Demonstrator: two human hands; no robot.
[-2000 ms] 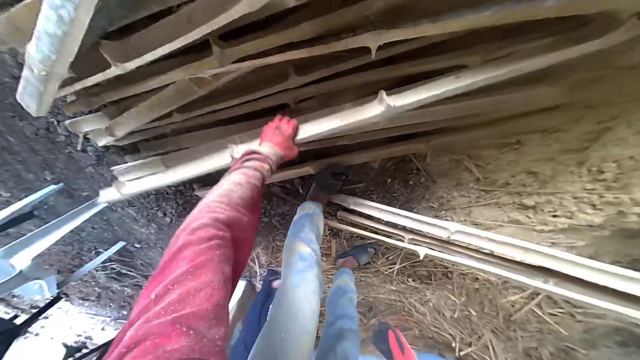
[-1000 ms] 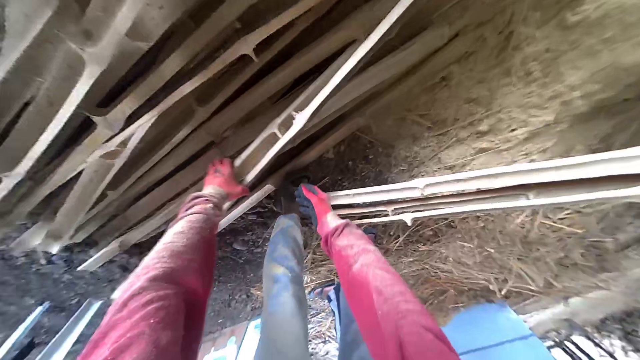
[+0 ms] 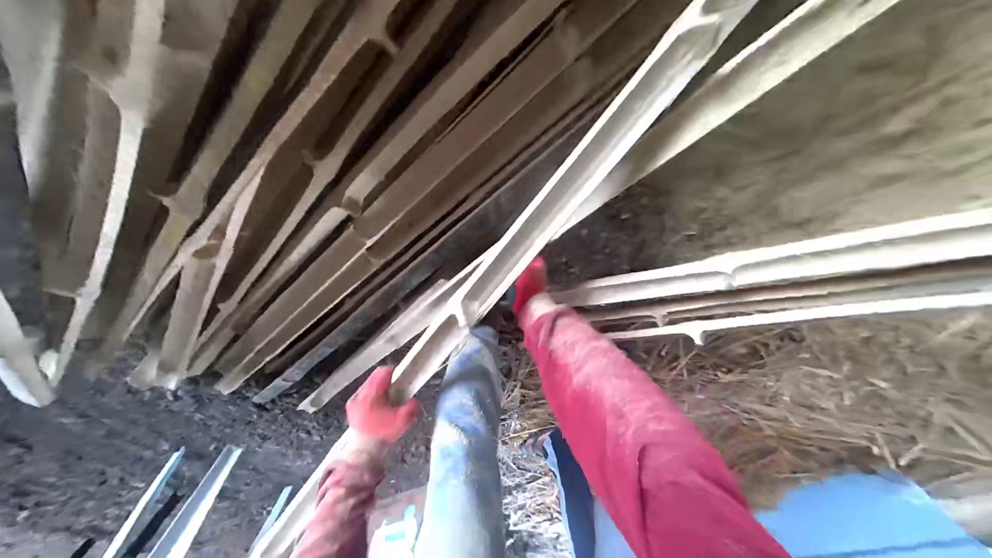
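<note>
My left hand (image 3: 380, 407), in a red work glove, is closed around a long split bamboo pole (image 3: 535, 225) with the hollow side up. The pole runs from the lower left, past my hand, to the upper right. My right hand (image 3: 531, 285), also gloved in red, is behind the pole's far edge, with its fingers partly hidden; whether it grips the pole I cannot tell. Just right of that hand lie more split bamboo lengths (image 3: 814, 263) on the ground.
Many dusty split bamboo lengths (image 3: 302, 310) lean at the upper left. Dry straw (image 3: 775, 387) covers soil at the right. Metal bars (image 3: 194, 511) lie at the lower left, and a blue sheet (image 3: 868, 515) at the lower right. My leg (image 3: 469, 434) stands between my arms.
My left hand has moved down along with the pole's near part, and the pole has swung to a steeper slant. My right hand has moved from the ends of the bamboo at the right to behind the pole.
</note>
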